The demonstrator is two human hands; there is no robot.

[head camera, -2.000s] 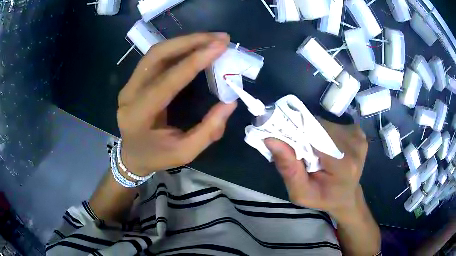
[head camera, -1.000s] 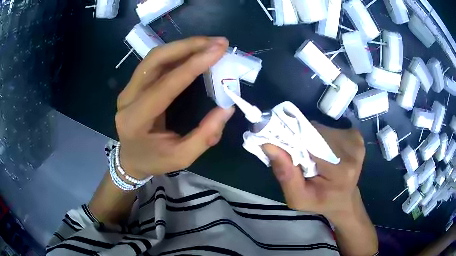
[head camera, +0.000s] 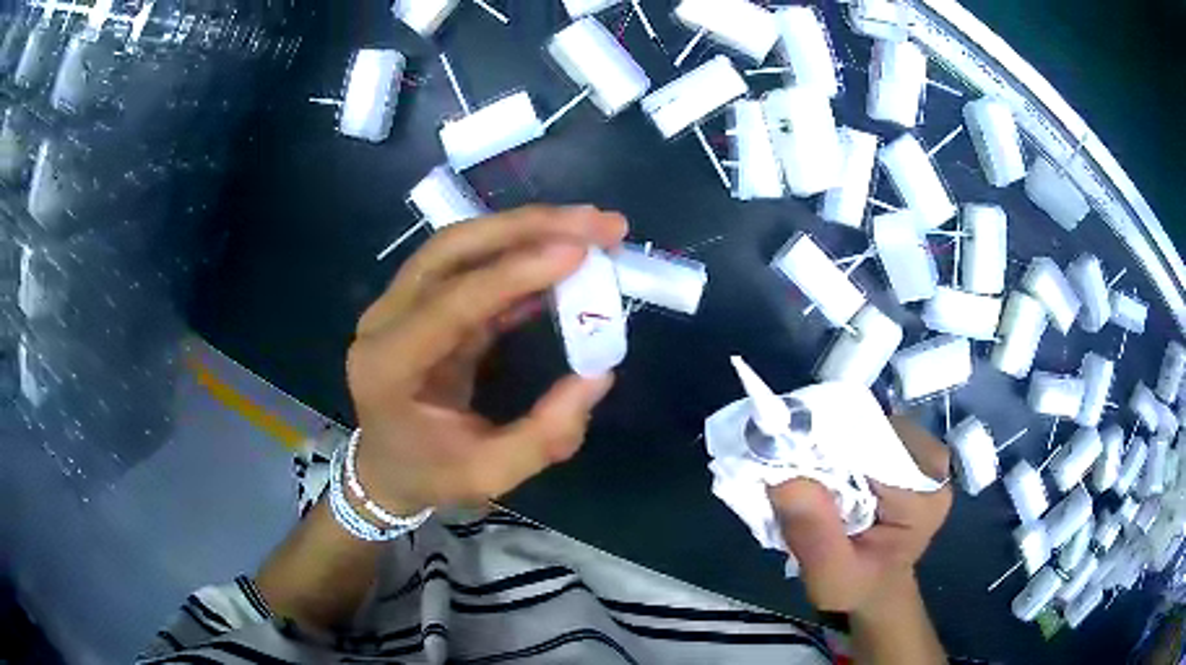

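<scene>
My left hand (head camera: pixel 455 351) holds a white unit (head camera: pixel 592 340) between fingertips and thumb, its end face towards me with a small red mark on it. My right hand (head camera: pixel 865 520) is closed round a bottle wrapped in crumpled white tissue (head camera: pixel 845 435). The bottle's white tapered nozzle (head camera: pixel 761 392) points up, apart from the unit. The bottle's body is hidden by the tissue and fingers. Another white unit (head camera: pixel 666 279) lies on the black bench just behind the held one.
Many loose white units with thin stems lie on the black bench, at the back (head camera: pixel 696 98) and crowded at the right (head camera: pixel 1080 520). A pale metal rail (head camera: pixel 1106 169) curves along the far right. Shiny clear trays (head camera: pixel 104 234) are at the left. A yellow floor line (head camera: pixel 247 403) shows lower left.
The nozzle has left the unit's end face and moved right and down with my right hand. The held unit is turned slightly. The view has shifted, showing more of the bench's back.
</scene>
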